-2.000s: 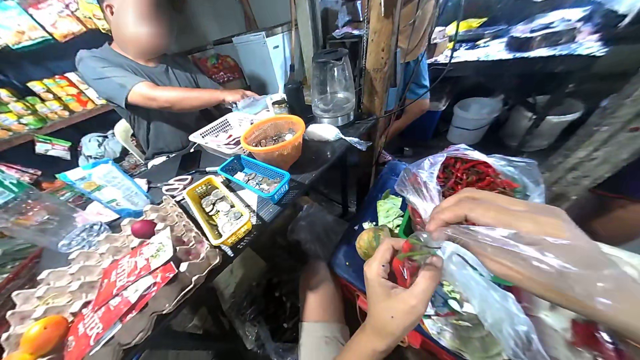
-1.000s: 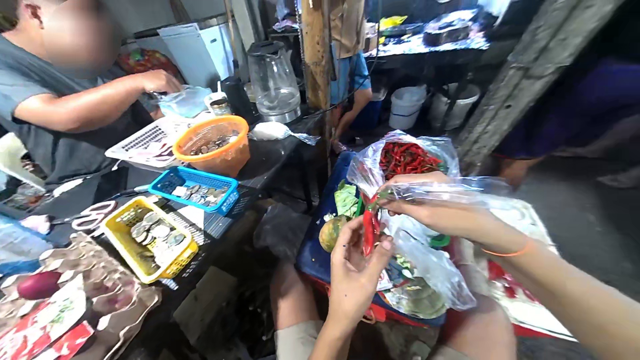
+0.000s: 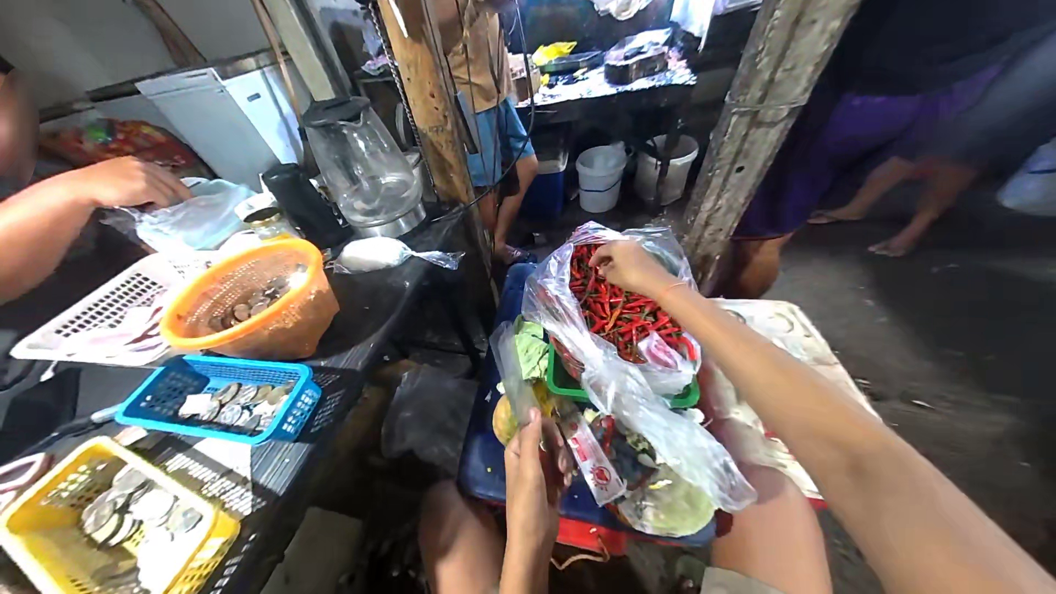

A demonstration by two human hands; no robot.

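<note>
My right hand [image 3: 629, 266] reaches into an open clear plastic bag [image 3: 631, 396] of red chili peppers [image 3: 619, 318], its fingertips touching the peppers at the upper left; whether they grip one cannot be told. Upright in my left hand [image 3: 532, 462] is a narrow clear plastic bag [image 3: 515, 371], held near its lower end. The pepper bag lies over a green basket [image 3: 569, 381] on a blue seat or box lid [image 3: 487, 462] between my knees. Beside my left hand are a round yellowish-green fruit or vegetable [image 3: 503, 419] and green leaves [image 3: 530, 351].
On the dark table at left stand a blue basket [image 3: 309, 394] and a yellow basket [image 3: 223, 540] of coins, an orange basket [image 3: 280, 334] of coins and a glass-like pitcher [image 3: 367, 165]. A person's hand [image 3: 136, 183] touches a plastic bag there. A wooden post [image 3: 433, 107] rises beyond.
My right hand has left the small bag near my left hand and moved into the peppers. The red pepper that showed at my left fingers is no longer visible there. The view has shifted.
</note>
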